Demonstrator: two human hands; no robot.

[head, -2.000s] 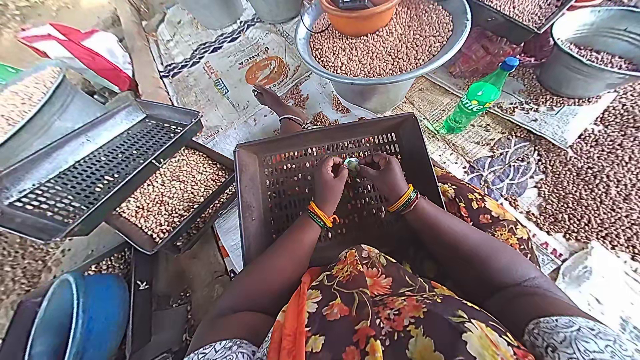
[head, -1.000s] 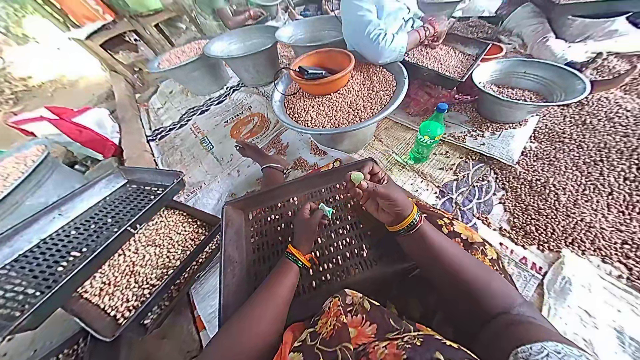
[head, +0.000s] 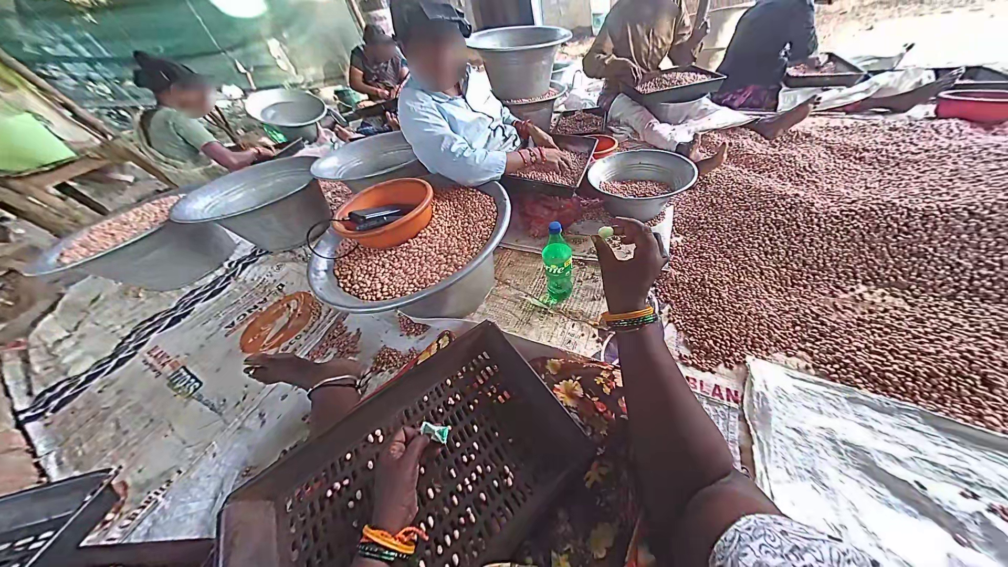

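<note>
My left hand [head: 400,479] pinches a small green and white wrapper [head: 435,431] between thumb and fingers, low over a dark slotted tray [head: 504,441]. That tray lies tilted across my lap, with small pale nuts or seeds showing at its slots. Raised to the right, beyond the tray, my right hand [head: 630,264] holds a small pale green round piece [head: 605,232] between thumb and fingertips. A green plastic bottle with a blue cap [head: 557,264] stands on the sacking just left of that hand.
A metal basin [head: 472,295] of nuts or seeds holds an orange bowl [head: 417,224] with a dark device. Further basins stand at left. A person in a light blue shirt [head: 457,130] sits over a tray; several others sit behind. A large brown heap [head: 835,252] spreads at right.
The two hands were together over the tray and are now apart. The right hand has risen away from the tray with the pale green piece; the left keeps the wrapper. The view has tilted up.
</note>
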